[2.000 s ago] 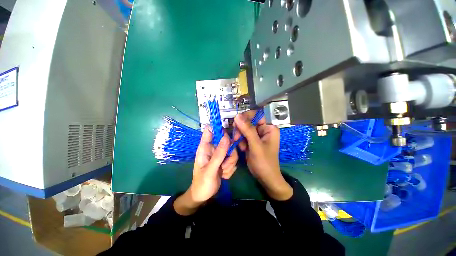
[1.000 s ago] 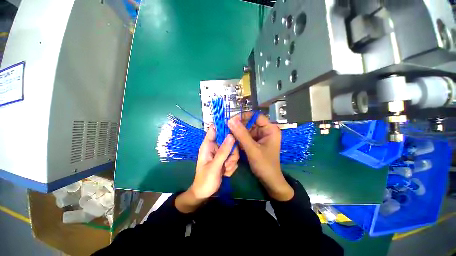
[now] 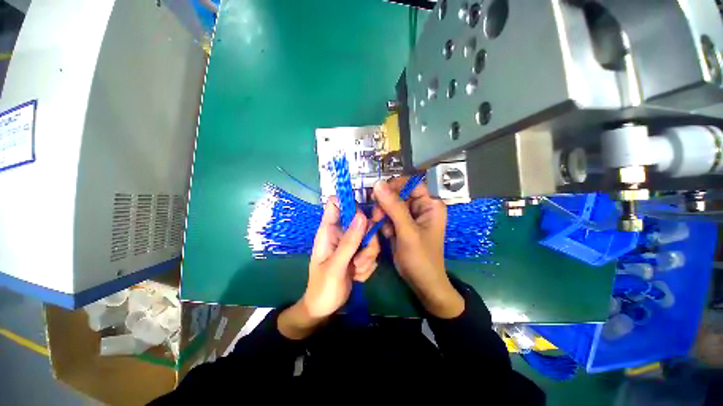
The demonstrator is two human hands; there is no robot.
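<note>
My left hand [image 3: 333, 258] is closed around an upright bunch of blue lead wires [image 3: 344, 186], just in front of the silver work fixture [image 3: 327, 143]. My right hand [image 3: 414, 234] is beside it and holds blue wires that slant up to the right between its fingers; its fingertips are at the fixture's near edge. Whether a single wire is in the fixture is too small to tell. A brass-coloured block [image 3: 392, 133] sits at the fixture's right. A broad pile of blue wires [image 3: 289, 226] lies across the mat behind my hands, pale tips at its left end.
The grey machine head [image 3: 507, 75] with pneumatic fittings [image 3: 626, 158] overhangs at right. A small blue bin [image 3: 583, 238] and a large blue tote [image 3: 690, 301] are at right. An off-white unit [image 3: 119, 151] stands left, above a cardboard box [image 3: 119, 377] of whitish pieces. Green mat [image 3: 269, 79] covers the bench.
The machine head looks lower and larger at right than a second ago, with a slight shift of view. My right fingertips have shifted slightly; my left hand still grips the bunch.
</note>
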